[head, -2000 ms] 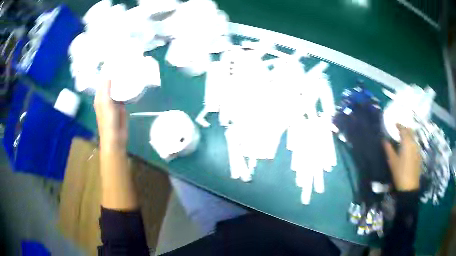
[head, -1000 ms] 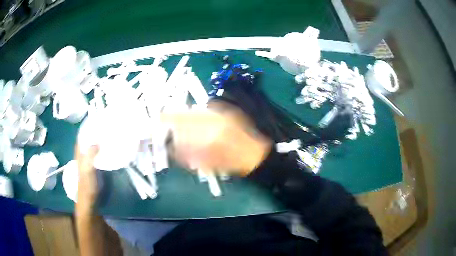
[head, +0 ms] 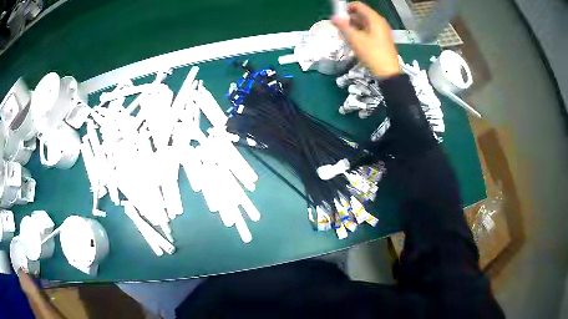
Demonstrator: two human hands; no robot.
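Observation:
My right hand (head: pixel 372 40) is raised at the top, with a small white piece (head: pixel 339 9) at its fingertips, cut off by the frame edge. My left hand (head: pixel 38 298) is low at the left edge, partly out of view, its fingertips against a white round housing (head: pixel 23 257); its grip is unclear. Another round housing (head: pixel 85 244) lies beside it near the front edge. White stick arms (head: pixel 143 149) form a large pile. A bundle of black leads (head: pixel 293 137) has blue ends at the back and white-yellow tips at the front. A small white piece lies on it.
More white housings (head: pixel 55 118) stand along the left. A white housing (head: pixel 321 47) sits at the back beside a heap of white pieces (head: pixel 430 103). Another housing (head: pixel 451 71) with a stick is at the right bench edge (head: pixel 481 180). A blue bin (head: pixel 14 298) is at lower left.
My right hand has moved from over the sticks to the back right. My left hand has dropped to the lower left, away from the large white thing. The view has sharpened.

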